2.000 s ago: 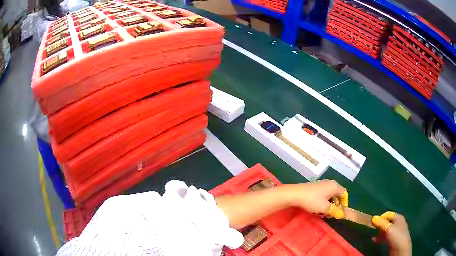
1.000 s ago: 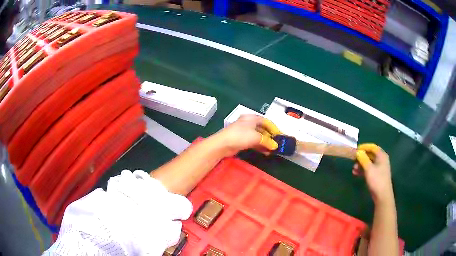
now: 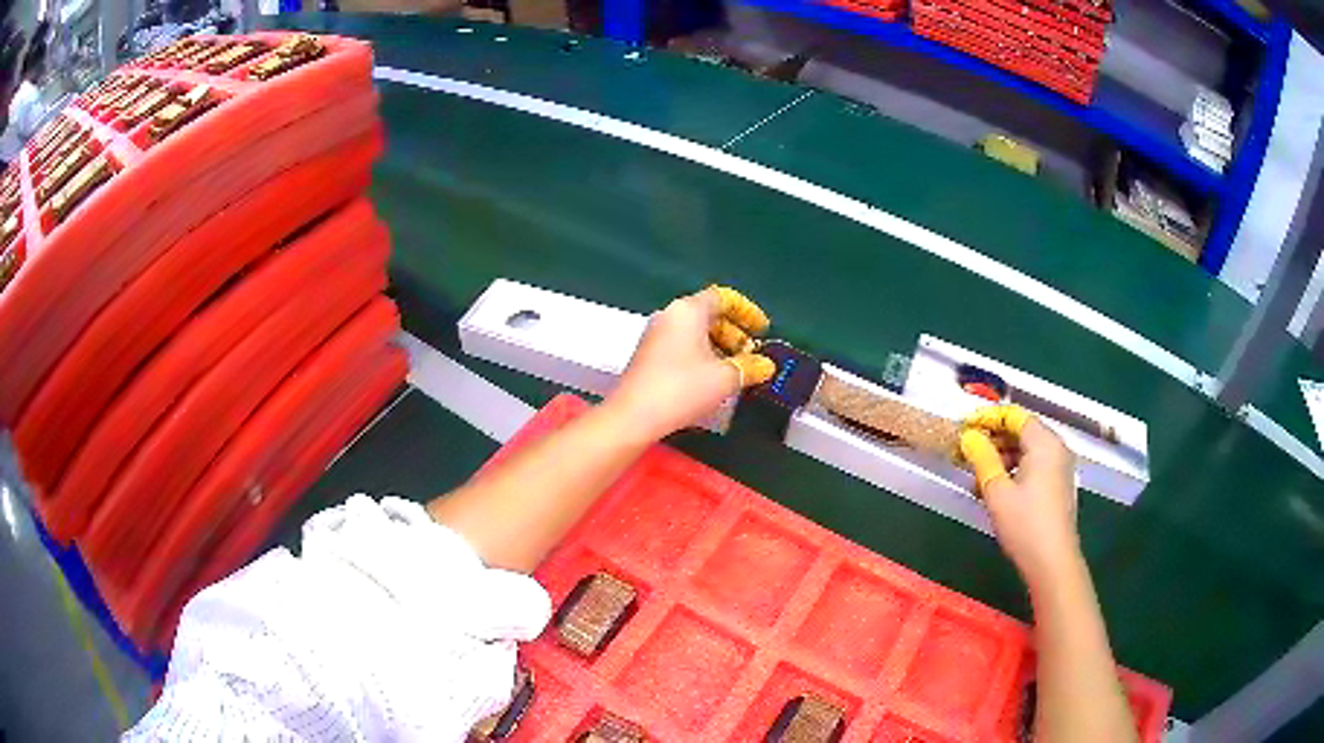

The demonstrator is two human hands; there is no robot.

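Note:
My left hand (image 3: 697,356), with yellow finger cots, holds the dark head of a smartwatch (image 3: 789,376). My right hand (image 3: 1025,472), also with yellow cots, holds the far end of its gold-bronze strap (image 3: 889,412). The watch is stretched out between my hands, above a long white box base (image 3: 900,472). Whether it touches the box cannot be told. Behind and to the right lies a white box lid (image 3: 1057,404) with a picture of a watch, partly hidden by my right hand. Another long white box (image 3: 559,337) lies to the left, partly behind my left hand.
A red foam tray (image 3: 683,575) with square pockets, some holding folded watches, lies under my forearms. A tall red tray stack (image 3: 218,319) stands at left. The green conveyor (image 3: 639,203) has a white edge line. Blue shelving (image 3: 1162,160) with red trays is behind.
The view has swung right and the tray stack shows further left. The watch is stretched out from between my hands and now lies over the box base. The left white box appears nearer my left hand.

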